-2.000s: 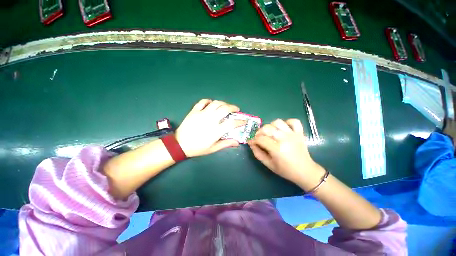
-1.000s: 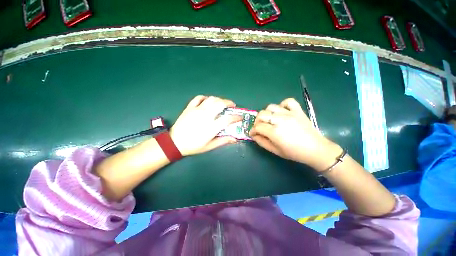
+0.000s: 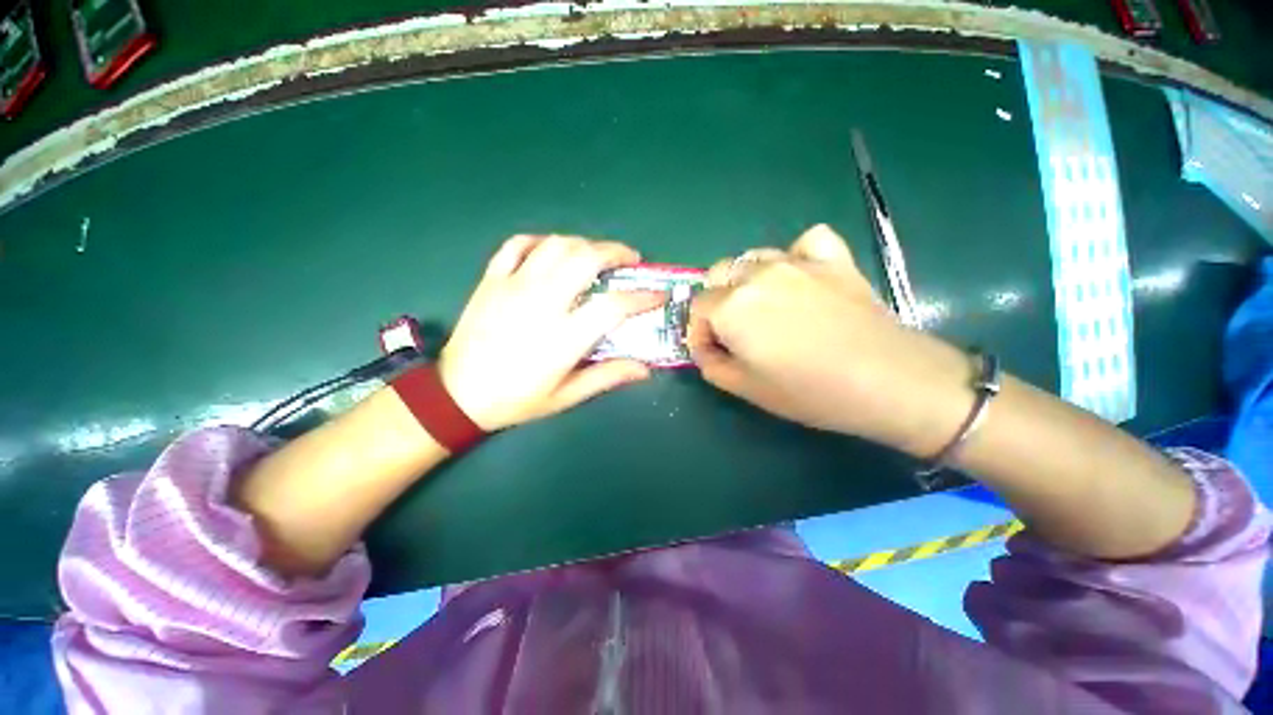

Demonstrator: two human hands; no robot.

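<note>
A red-rimmed phone unit (image 3: 646, 333) lies on the dark green mat between my hands, its pale and green inside facing up. My left hand (image 3: 531, 335) grips its left part, fingers over the top edge and across the middle, thumb at the lower edge. My right hand (image 3: 803, 328) is over the unit's right end, fingers curled together and knuckles up, hiding that end. Whether the right fingertips pinch a small part cannot be seen. A dark red strap (image 3: 438, 407) is around my left wrist.
Tweezers (image 3: 885, 231) lie right of the unit. A pale blue strip (image 3: 1090, 238) lies further right. A black cord with a red-and-white block (image 3: 401, 335) is by my left wrist. Beyond the worn raised edge (image 3: 586, 24) are red-rimmed units (image 3: 109, 39). A blue sleeve (image 3: 1251, 342) shows at right.
The view has shifted, so belt and mat sit higher in the picture. My right hand has turned further over the unit's right end and covers more of it. My left hand keeps its hold.
</note>
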